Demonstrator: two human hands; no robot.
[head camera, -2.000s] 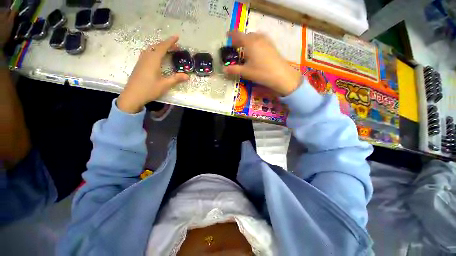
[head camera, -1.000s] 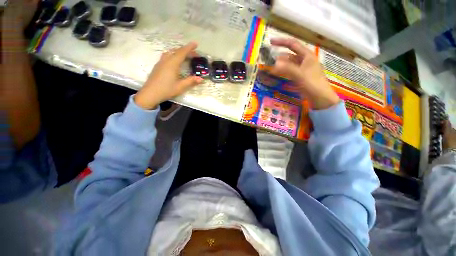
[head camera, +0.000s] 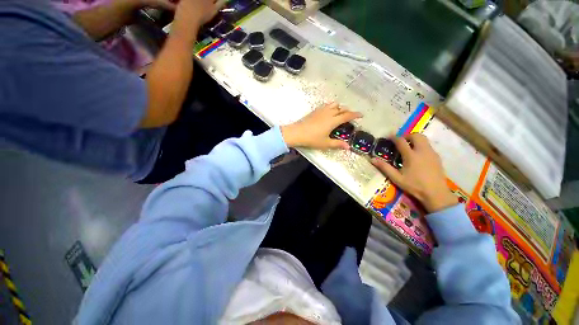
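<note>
A short row of smartwatch units (head camera: 362, 142) with small coloured lights on black faces lies on the greyish-white bench cover (head camera: 317, 89). My left hand (head camera: 320, 129) has thumb and finger at the top and bottom edges of the leftmost unit (head camera: 343, 131). My right hand (head camera: 418, 166) grips the right end of the row between thumb and fingers. The fingers partly hide the end of the row, so whether a further unit sits under them is unclear.
Several unlit watch units (head camera: 263, 70), a dark rectangular block (head camera: 284, 39) and a thin pale-blue stick (head camera: 343, 53) lie farther left. The colourful printed sheet (head camera: 517, 254) is at right. Stacked white trays (head camera: 517, 101) stand beyond the bench edge. A neighbour's arm (head camera: 170, 79) is upper left.
The view has turned, showing more of the bench's left side. My right hand has come from over the printed sheet to the row's right end. My left hand stays at the row's left end.
</note>
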